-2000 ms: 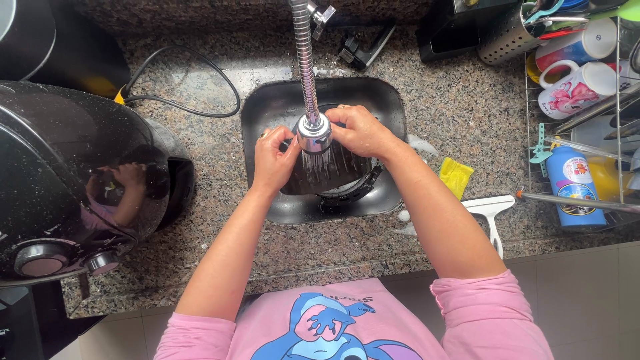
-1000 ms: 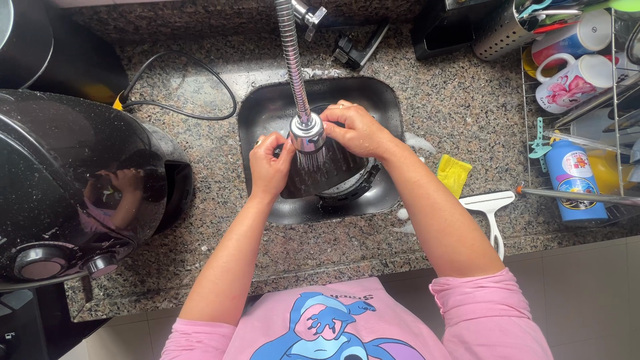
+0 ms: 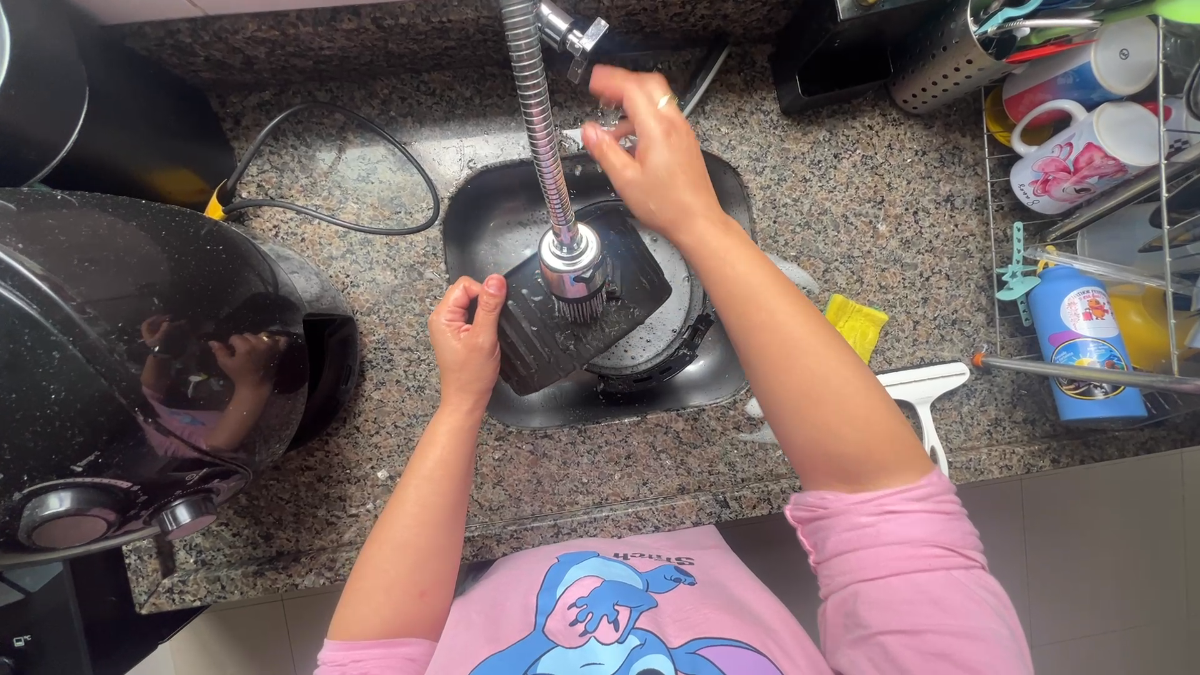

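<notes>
My left hand (image 3: 469, 337) grips the left edge of a dark ribbed tray (image 3: 548, 337), tilted over the black sink (image 3: 478, 220). Water runs onto the tray from the chrome spray head (image 3: 570, 267) of a flexible metal hose faucet (image 3: 534, 103). My right hand (image 3: 647, 150), slightly blurred, is raised above the sink's back edge near the faucet's chrome valve (image 3: 581, 42), fingers apart and holding nothing visible; whether it touches the valve cannot be told. Under the tray, a round grey basket or pan part (image 3: 647, 342) with a black slotted rim lies in the sink.
A black air fryer (image 3: 141, 347) stands at the left, with a looped black cord (image 3: 436, 192) behind it. Right of the sink lie a yellow cloth (image 3: 853, 323) and a white squeegee (image 3: 923, 384). A wire dish rack (image 3: 1162, 187) at the right holds mugs and a blue bottle (image 3: 1083, 342).
My right hand has let go of the tray and moved up toward the faucet valve. My left hand still holds the tray, now tilted, and more of the round part shows.
</notes>
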